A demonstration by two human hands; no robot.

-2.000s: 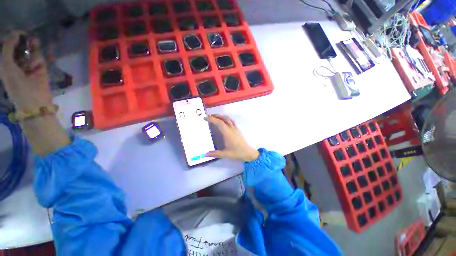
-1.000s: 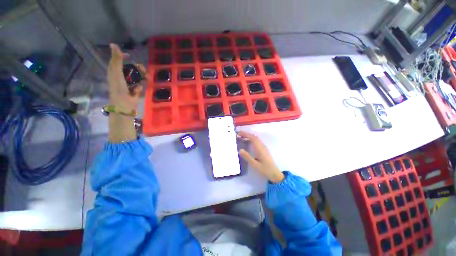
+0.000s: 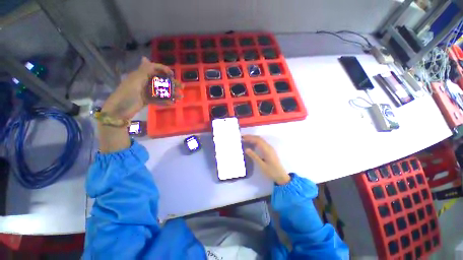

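Note:
My left hand (image 3: 131,94) holds a smartwatch unit (image 3: 162,87) with a lit, coloured screen above the left side of the red compartment tray (image 3: 177,130). My right hand (image 3: 265,156) lies at the right edge of the smartphone (image 3: 229,149), fingers apart. The phone lies on the bench with a bright white screen, its top end at the tray's front edge. A second watch unit (image 3: 192,143) with a white square lit lies left of the phone. A third watch unit (image 3: 134,128) lies by the tray's front left corner. Most tray pockets hold dark watch units; several at the front left are empty.
A dark spare phone (image 3: 356,73), a small pale block with a thin cable (image 3: 385,117) and a framed device (image 3: 394,89) lie at the right. A second red tray (image 3: 370,213) of watches is lower right. A blue cable coil (image 3: 43,147) lies far left.
My left hand has turned and moved right with the watch unit, whose lit screen now faces the camera. The third watch shows more clearly. My right hand has hardly moved since one second ago.

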